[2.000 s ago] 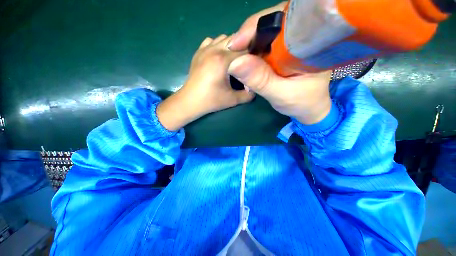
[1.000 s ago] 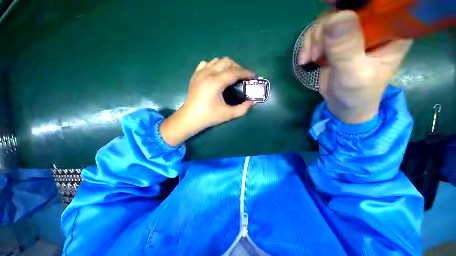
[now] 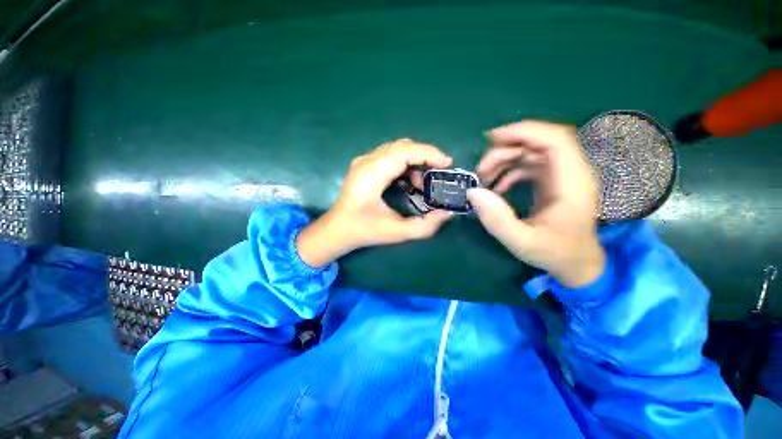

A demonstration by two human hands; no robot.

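A small watch-like housing (image 3: pixel 451 189) with a pale rim and a dark face is in front of me, above the green bench. My left hand (image 3: pixel 377 204) grips it from the left between thumb and fingers, with a dark part showing inside the grip. My right hand (image 3: pixel 542 202) is at its right side, slightly blurred, the thumb touching or very near the rim and the fingers spread. It holds no tool. The orange electric screwdriver (image 3: pixel 744 108) hangs at the right edge, its black nose towards the round screw dish (image 3: pixel 633 163).
The glossy green bench (image 3: pixel 257 103) runs across the view. Trays with rows of small units stand at the lower left (image 3: pixel 147 296) and at the left edge (image 3: pixel 17 159). A binder clip (image 3: pixel 766 289) is on the bench edge at right. Blue cloth shows at far left.
My right hand has let go of the screwdriver and moved left to the housing. The screwdriver is now at the right edge. The housing's face looks dark instead of bright. The screw dish is fully uncovered.
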